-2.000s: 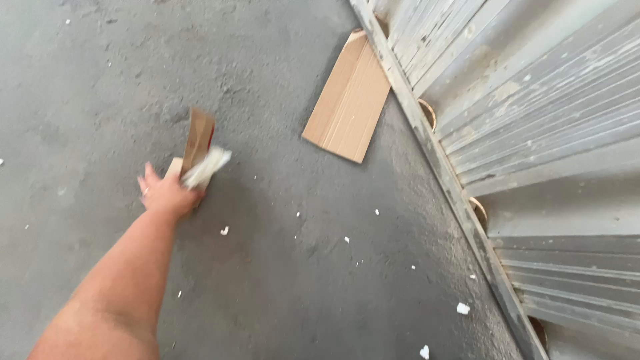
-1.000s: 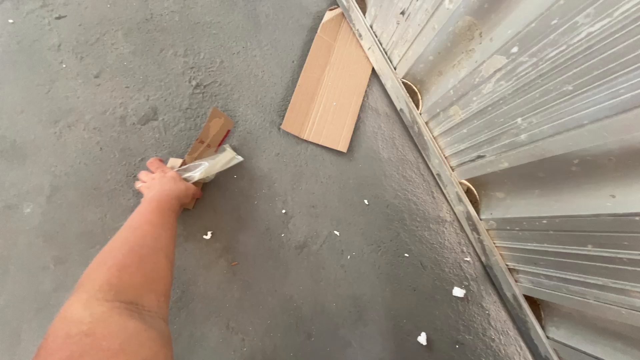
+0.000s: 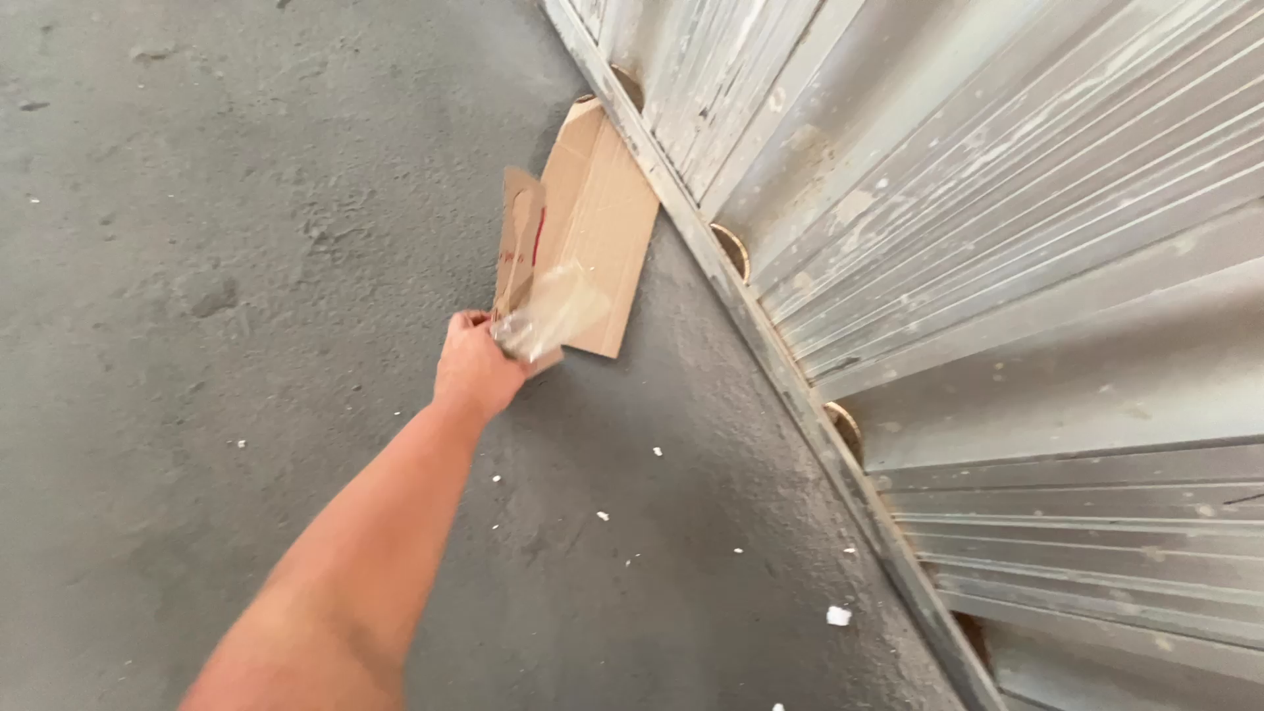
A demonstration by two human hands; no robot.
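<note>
My left hand (image 3: 479, 365) grips a folded piece of brown cardboard (image 3: 516, 242) with red print, along with a crumpled clear plastic wrapper (image 3: 555, 314). The held cardboard stands up from the fingers, and the plastic sticks out to the right. Behind them a flat cardboard sheet (image 3: 610, 237) lies on the concrete floor, its upper end against the metal rail. The held pieces partly cover the sheet; whether they touch it, I cannot tell. My right hand is out of view.
A corrugated metal wall (image 3: 948, 217) rises on the right from a long metal rail (image 3: 780, 370) on the floor. Small white scraps (image 3: 838, 616) are scattered over the grey concrete floor (image 3: 247, 276).
My left hand has carried the cardboard and plastic rightward to the flat cardboard sheet; before, it was well to the left of that sheet. The hand has kept its hold.
</note>
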